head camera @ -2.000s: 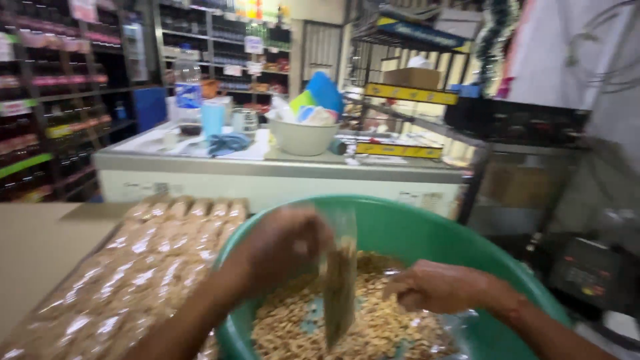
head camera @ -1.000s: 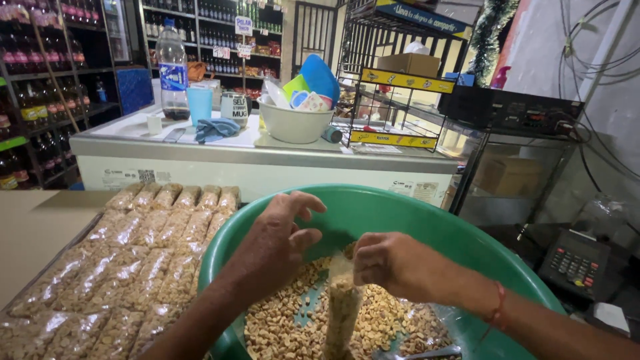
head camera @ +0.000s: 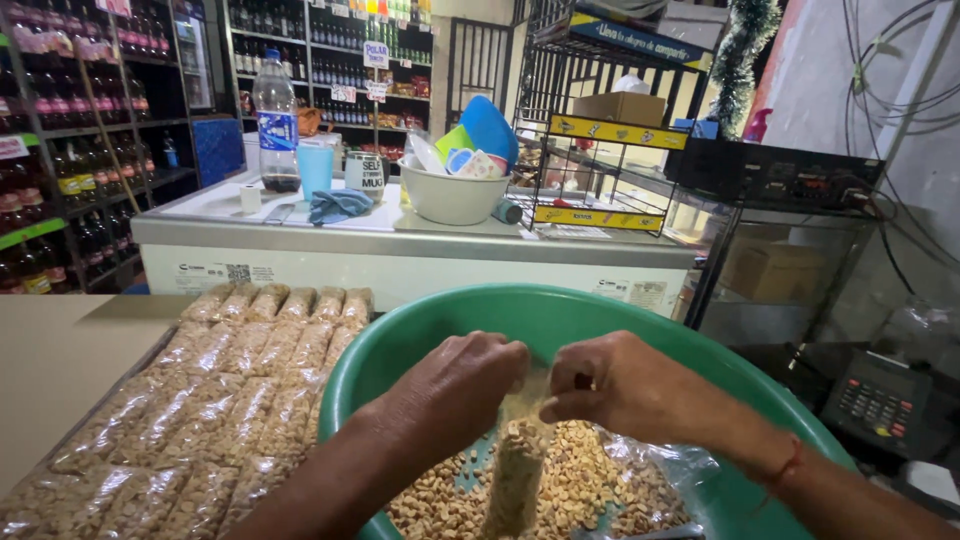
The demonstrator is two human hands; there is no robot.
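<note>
A narrow clear plastic bag of peanuts [head camera: 517, 469] hangs upright over the green plastic tub [head camera: 480, 300]. My left hand [head camera: 461, 379] pinches one side of its top and my right hand [head camera: 615, 379] the other, with the bag's mouth between them. Loose peanuts [head camera: 577, 457] cover the tub's bottom. Beside them on the right lie clear plastic [head camera: 690, 465] and part of a metal utensil [head camera: 667, 531]. Rows of filled peanut bags [head camera: 247, 405] lie side by side left of the tub.
Behind the tub stands a white chest freezer [head camera: 375, 259] with a bowl of plastic ware [head camera: 454, 191], a large bottle [head camera: 276, 127], a mug [head camera: 366, 176], a blue cup [head camera: 315, 171] and a wire rack [head camera: 615, 217] on it. A card terminal [head camera: 877, 401] sits at the right.
My left hand, which was apart from the bag with fingers spread one second ago, now grips its top beside my right hand. Two seconds ago the bag hung by my left hand.
</note>
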